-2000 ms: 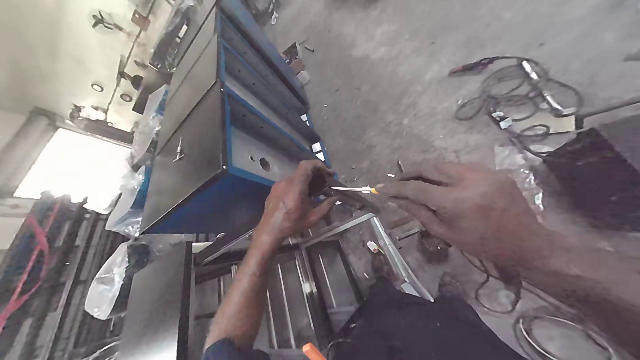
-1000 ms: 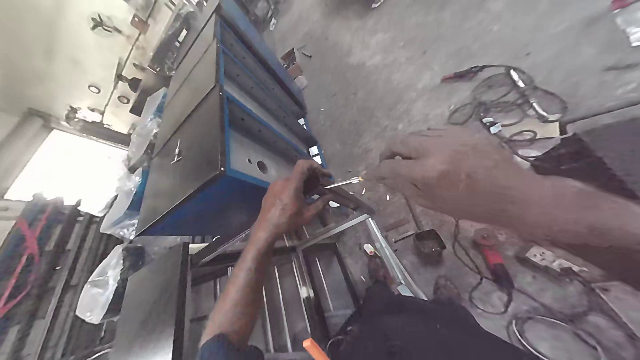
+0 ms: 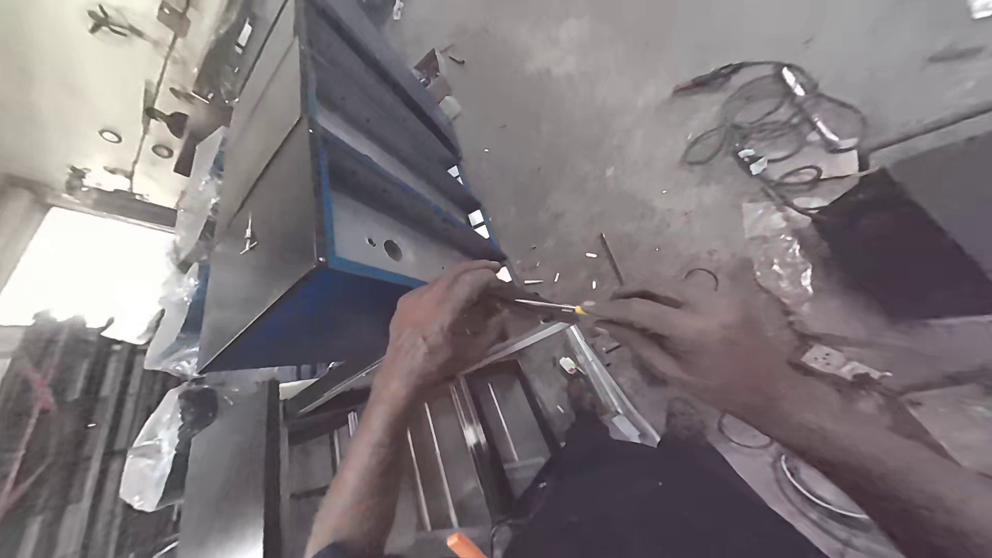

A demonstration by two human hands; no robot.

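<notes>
My left hand (image 3: pixel 449 322) is closed around a small dark piece beside the open lower corner of a blue-edged metal cabinet (image 3: pixel 263 256). Between the hands lies a thin metal rod (image 3: pixel 542 304), like a screwdriver shaft, with a yellow part at its right end. My right hand (image 3: pixel 682 325) holds that yellow end in its fingertips. The rod's left end meets the dark piece at my left fingers; the exact contact is hidden. Below the hands is a metal frame with bars (image 3: pixel 465 418).
Coiled cables (image 3: pixel 763 116) lie on the concrete floor at upper right, near a dark sheet (image 3: pixel 907 240) and clear plastic (image 3: pixel 783 256). Small white scraps are scattered ahead. Plastic wrap (image 3: pixel 159 465) hangs at left. An orange object (image 3: pixel 465 545) shows at the bottom edge.
My right hand was turned differently one second ago, with its fingers bunched near the rod's end; now they extend along it. My left hand keeps its hold by the cabinet.
</notes>
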